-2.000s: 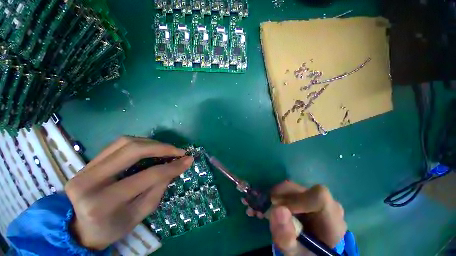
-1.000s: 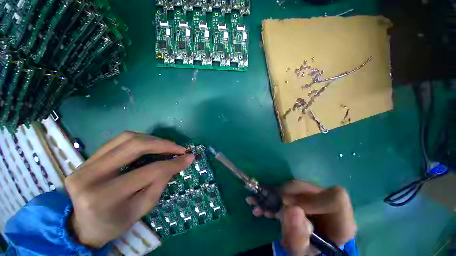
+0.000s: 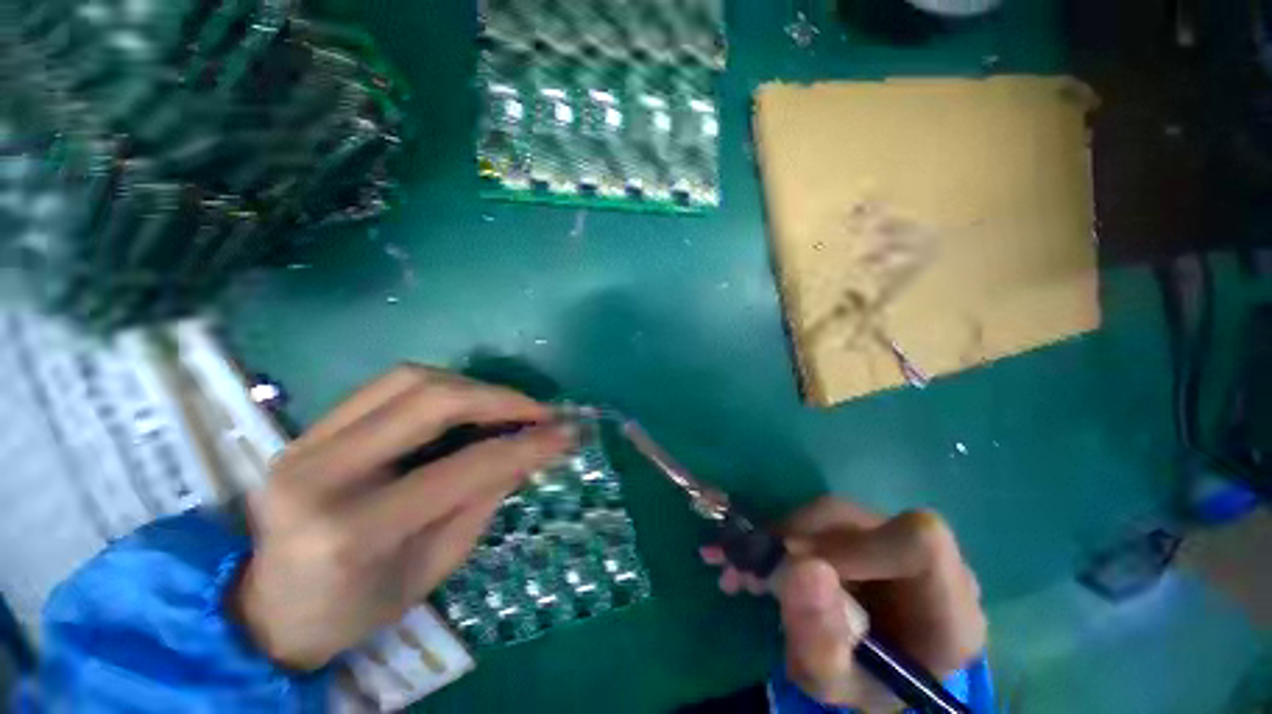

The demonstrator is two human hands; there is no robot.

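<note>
My left hand is over the upper left of a small green PCB panel. Its thumb and fingertips are pinched at the panel's top corner; what is between them is hidden or too blurred to tell. A dark slender shape shows between the fingers. My right hand holds a soldering iron by its grip. The iron points up and left, its blurred tip close to my left fingertips at the panel's top corner. I cannot tell if it touches.
A fanned stack of PCB panels stands upper left, with white component sheets below it. Another PCB panel lies at top centre. A tan pad with solder scraps lies upper right. Black cables run at the right edge.
The view has shifted, so most things sit further right, and it is blurred. The iron tip is closer to my left fingertips than one second ago. The left hand keeps its pinch.
</note>
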